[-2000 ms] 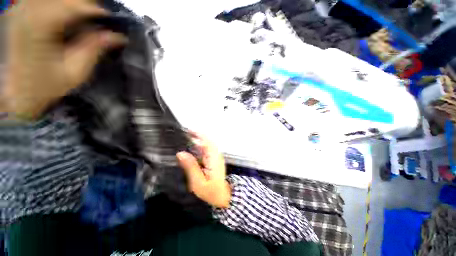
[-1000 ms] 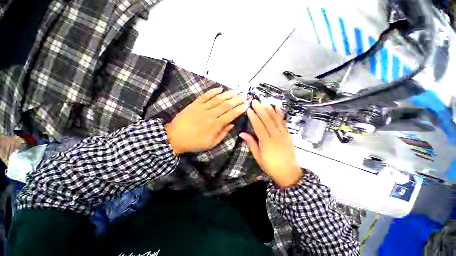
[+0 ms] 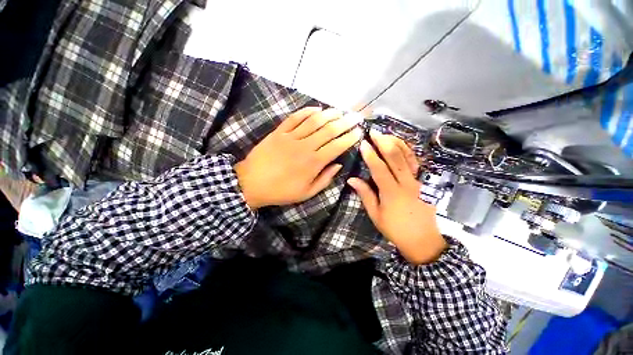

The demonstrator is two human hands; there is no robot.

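Dark plaid fabric point(image 3: 177, 104) with white checks lies over the left part of the white table and down over my lap. My left hand point(image 3: 295, 163) lies flat on it, palm down, fingertips beside the needle area point(image 3: 368, 125). My right hand point(image 3: 399, 194) presses on the fabric just right of it, fingertips at the same spot. Both hands press the cloth; neither visibly pinches it. The needle tip and the seam under the fingers are hidden. The sewing machine's metal parts point(image 3: 468, 149) are right beside my right fingertips.
The white machine table point(image 3: 257, 31) stretches behind the fabric. A striped white and blue cover point(image 3: 555, 41) is at the upper right. The machine's white body point(image 3: 527, 270) is at the lower right. Blue denim point(image 3: 177, 274) shows under my left forearm, and a blue item point(image 3: 576, 329) lies at the bottom right.
Two seconds ago my left hand was raised and blurred at upper left; both hands then came together on the plaid at the needle. Since one second ago, they have kept nearly the same pose.
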